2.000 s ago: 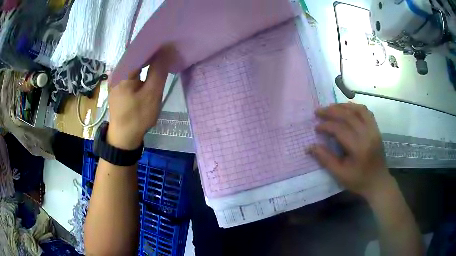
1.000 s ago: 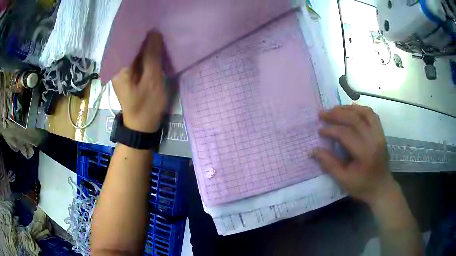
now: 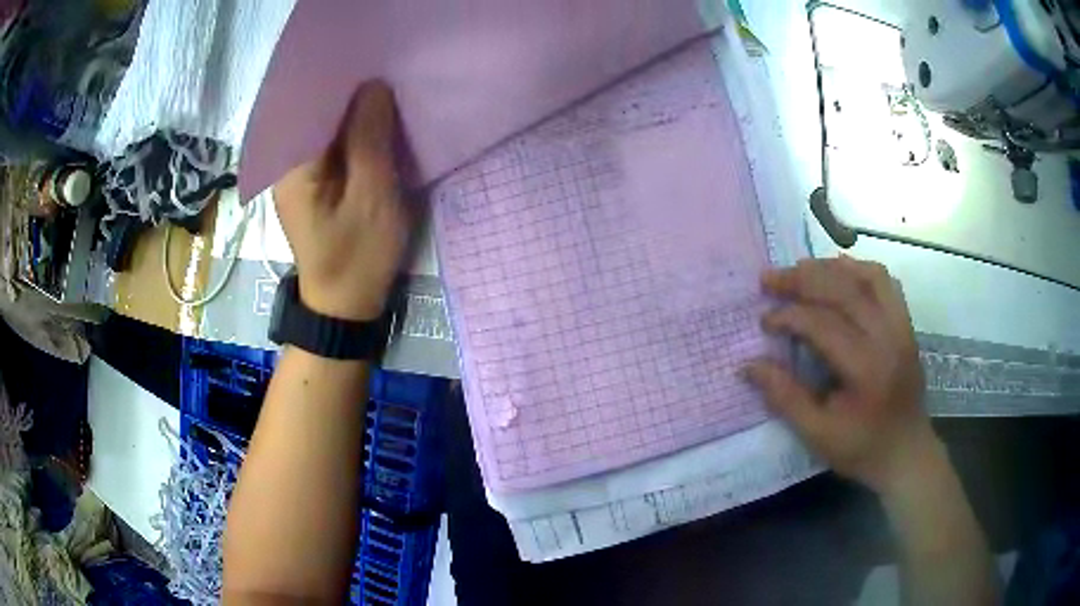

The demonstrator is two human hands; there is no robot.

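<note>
A pink gridded record pad (image 3: 592,308) lies tilted over the front edge of the white table, with white backing sheets (image 3: 663,503) showing below it. A pink sheet (image 3: 474,71) is folded up over the pad's top. My left hand (image 3: 349,207), with a black wristband, holds the folded sheet at its lower left; some fingers are hidden. My right hand (image 3: 847,367) grips the pad's right edge, fingers on the page and thumb near its lower right.
A sewing machine (image 3: 983,59) stands at upper right. White strips (image 3: 190,71) and a black-and-white fabric heap (image 3: 160,184) lie at upper left. A ruler-marked table edge (image 3: 983,373) crosses behind. Blue crates (image 3: 397,474) with thread waste (image 3: 201,509) are at lower left.
Since two seconds ago, my left hand has moved slightly right and the folded sheet's position has shifted with it. The pad sits slightly lower in view. My right hand keeps its hold.
</note>
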